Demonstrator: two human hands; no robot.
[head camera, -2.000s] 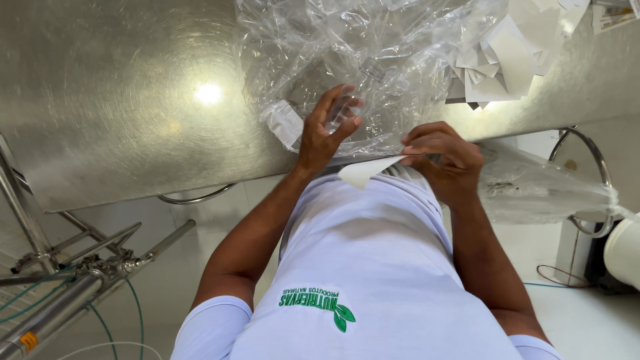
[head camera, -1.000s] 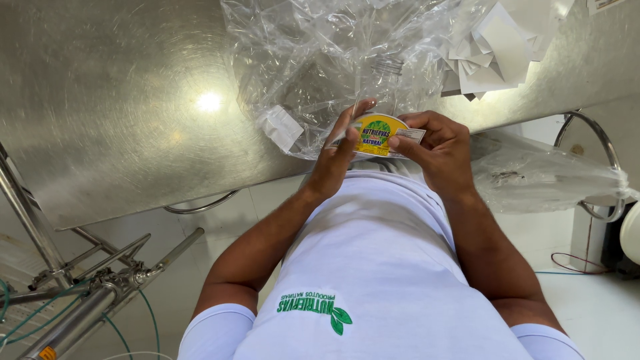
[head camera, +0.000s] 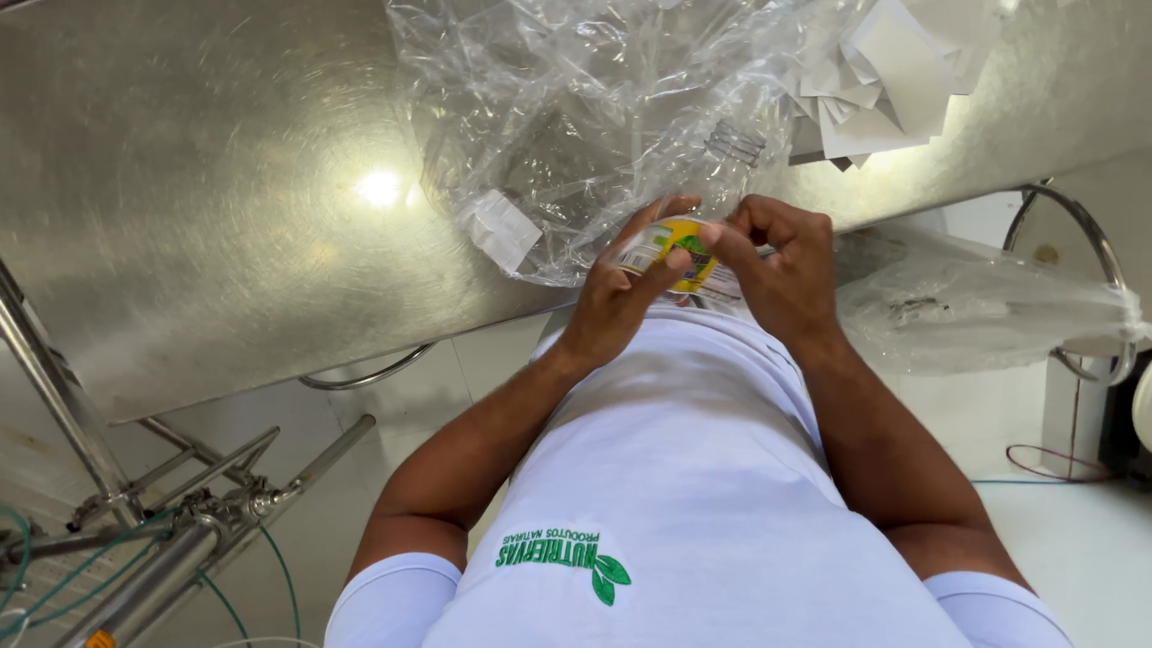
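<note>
Just past the edge of a steel table (head camera: 270, 243), both hands are together in front of the waist. My left hand (head camera: 616, 292) is wrapped round a small clear plastic container with a printed yellow and green label (head camera: 686, 250), its thumb on the label's face. My right hand (head camera: 783, 265) has its thumb on the label's upper part, with the fingers curled beside it. The label curves round the container. The container's far side is hidden by the fingers.
A large crumpled clear plastic bag (head camera: 576, 135) lies on the table, with a white paper piece (head camera: 504, 230) at its lower left. White paper pieces (head camera: 891, 81) are piled at the upper right. Another plastic bag (head camera: 972, 315) hangs right. Steel pipes (head camera: 216, 531) stand lower left.
Two seconds ago the right hand held the label with its white side showing. One second ago its printed side faced up between both hands; now it lies curved round the container.
</note>
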